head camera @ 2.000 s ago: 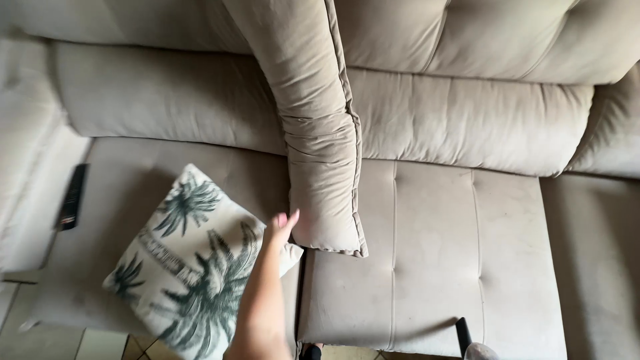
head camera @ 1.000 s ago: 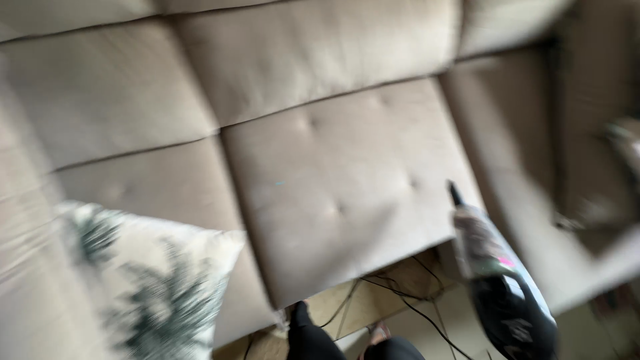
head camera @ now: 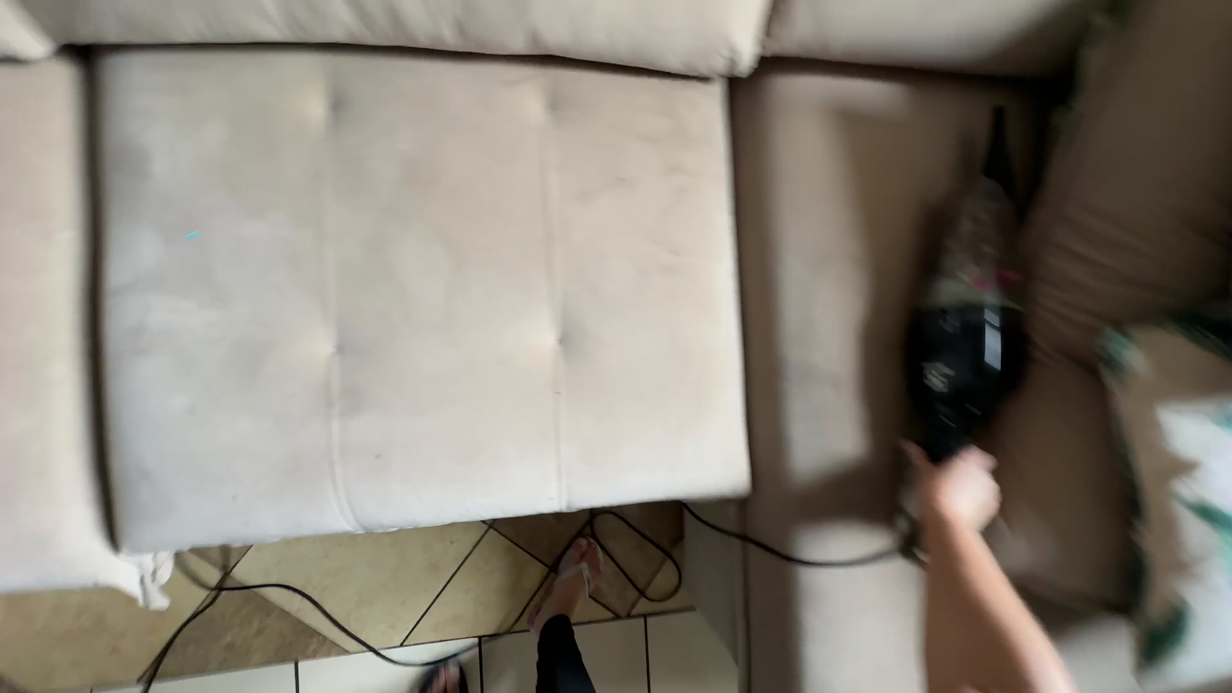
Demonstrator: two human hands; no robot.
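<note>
My right hand (head camera: pixel 962 489) is closed around the rear handle of a black handheld vacuum cleaner (head camera: pixel 967 366) with a clear dust cup and a narrow black nozzle. The vacuum is over the right seat of a beige fabric sofa (head camera: pixel 443 289), its nozzle pointing toward the backrest; whether it touches the fabric cannot be told. A black power cord (head camera: pixel 818 560) runs from near the handle down to the floor. A small light-blue speck (head camera: pixel 192 235) lies on the middle seat cushion. My left hand is out of view.
A leaf-patterned cushion (head camera: pixel 1193 481) rests at the right, below a plain brown cushion (head camera: pixel 1136 212). Looped cord lies on the tiled floor (head camera: pixel 385 587) around my feet, one (head camera: pixel 577 568) in a flip-flop. A bunched white cloth corner (head camera: pixel 149 577) hangs at the seat's front edge.
The view has swung right along the sofa. The vacuum, earlier at the sofa's front edge, is now over the right seat. The hand seen near the upright cushion two seconds ago is out of view.
</note>
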